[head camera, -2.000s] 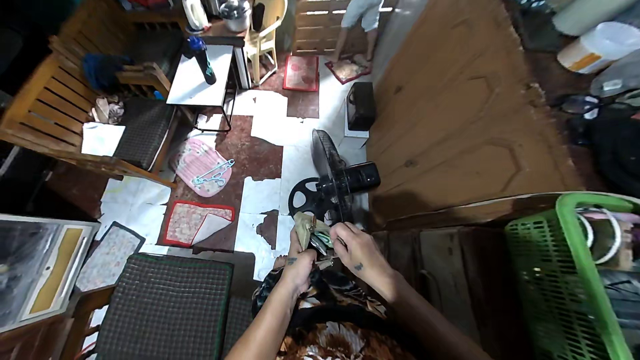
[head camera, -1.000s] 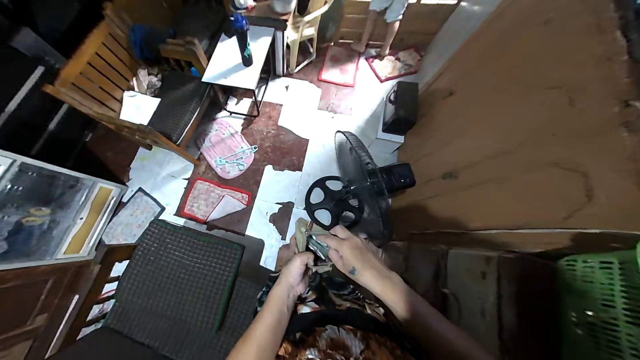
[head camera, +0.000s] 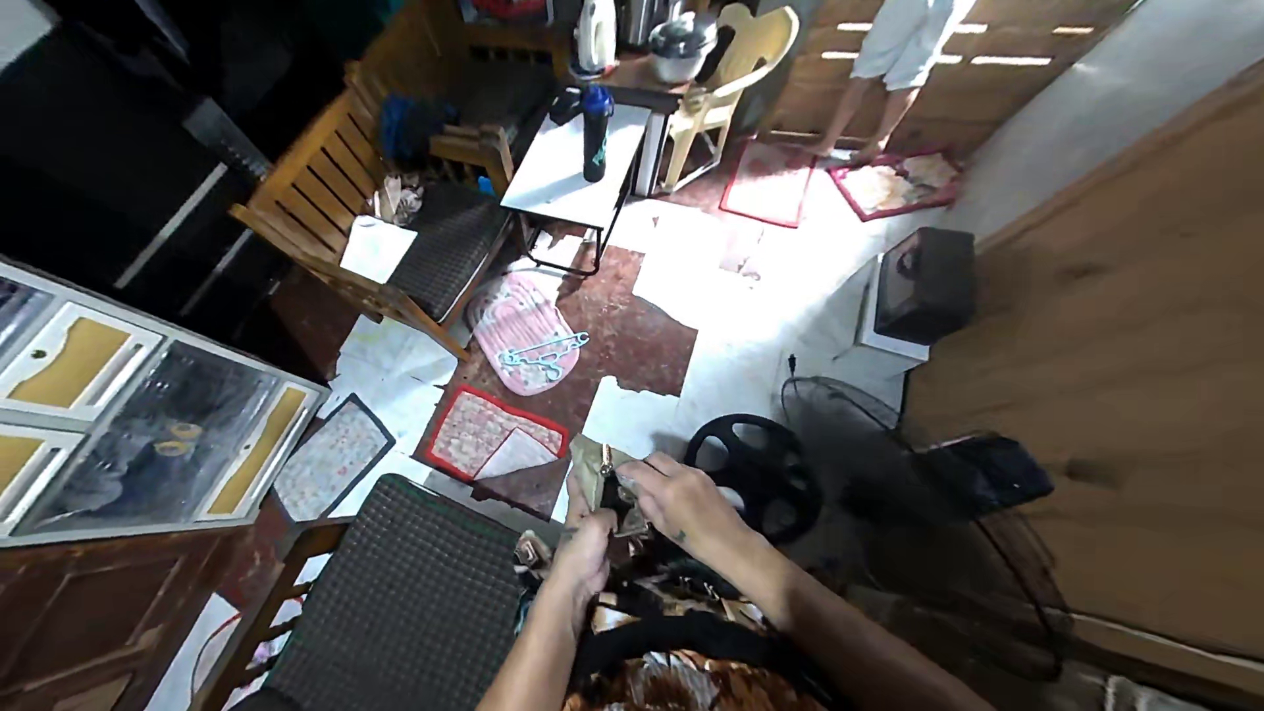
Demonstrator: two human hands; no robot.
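Observation:
In the head view, my left hand [head camera: 585,548] grips the lower left side of a small greenish-tan cloth item [head camera: 590,464], held above my lap. My right hand [head camera: 671,494] is at its right side, fingers bent against it; whether they pinch it is hard to tell. A small shiny metal piece [head camera: 606,459] shows at the item's upper edge, between the hands. Dark patterned fabric lies on my lap beneath both hands. The item's inside is dark and partly hidden by my fingers.
A black electric fan [head camera: 948,533] with a round base [head camera: 755,474] stands close on the right. A cushioned chair [head camera: 405,592] is at the left. Beyond are floor mats [head camera: 499,434], blue hangers [head camera: 543,351], a small white table [head camera: 583,163], a black speaker [head camera: 925,284] and a person's bare legs [head camera: 869,118].
Both hands stay close together at the cloth item. The view has swung to the right and then back, and the green basket at the right has left it.

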